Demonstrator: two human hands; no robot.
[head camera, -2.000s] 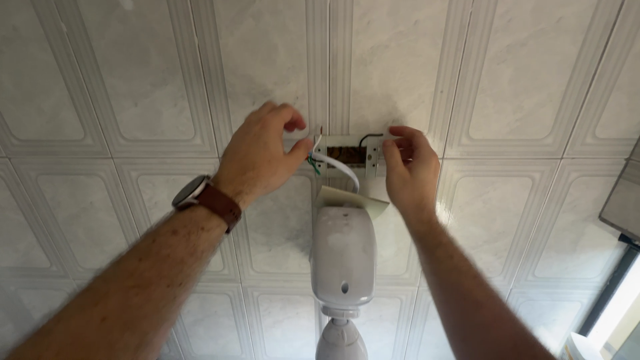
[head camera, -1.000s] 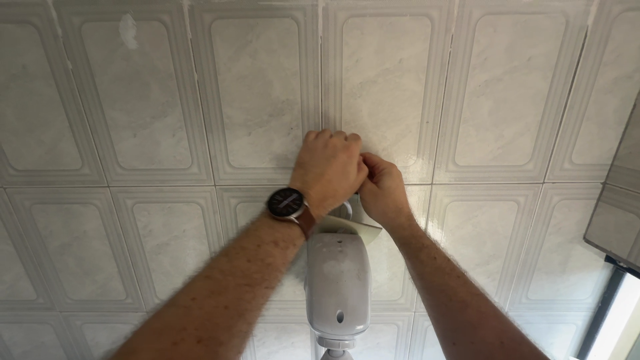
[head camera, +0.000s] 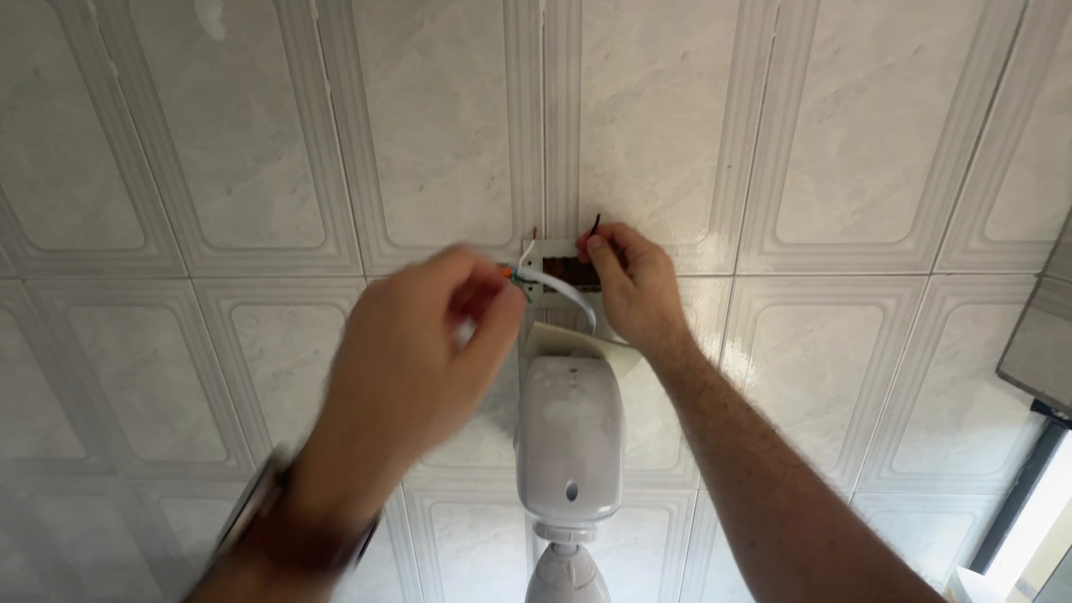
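Observation:
An open wall box (head camera: 569, 273) with a pale metal frame sits in the tiled wall. A white cable (head camera: 563, 287) curves from its left side down behind a cream plate (head camera: 548, 339) and a white plastic housing (head camera: 571, 435). At the box's right edge, my right hand (head camera: 636, 280) pinches a short black wire (head camera: 595, 224) between thumb and fingers. My left hand (head camera: 427, 352), blurred, is left of the box with thumb and index finger curved near small orange, blue and green wires (head camera: 512, 274); whether it holds one cannot be told. A white wire (head camera: 528, 251) with a bare copper end points upward.
Marbled tiles (head camera: 444, 126) cover the wall. Beneath the housing is a white fitting (head camera: 567, 574). A mirror-like panel (head camera: 1043, 335) juts in at the right edge, above a bright strip of light (head camera: 1026, 502).
One second ago both hands met over the box. My left hand has moved away to the left, exposing the box and wires, while my right hand stays at its right side.

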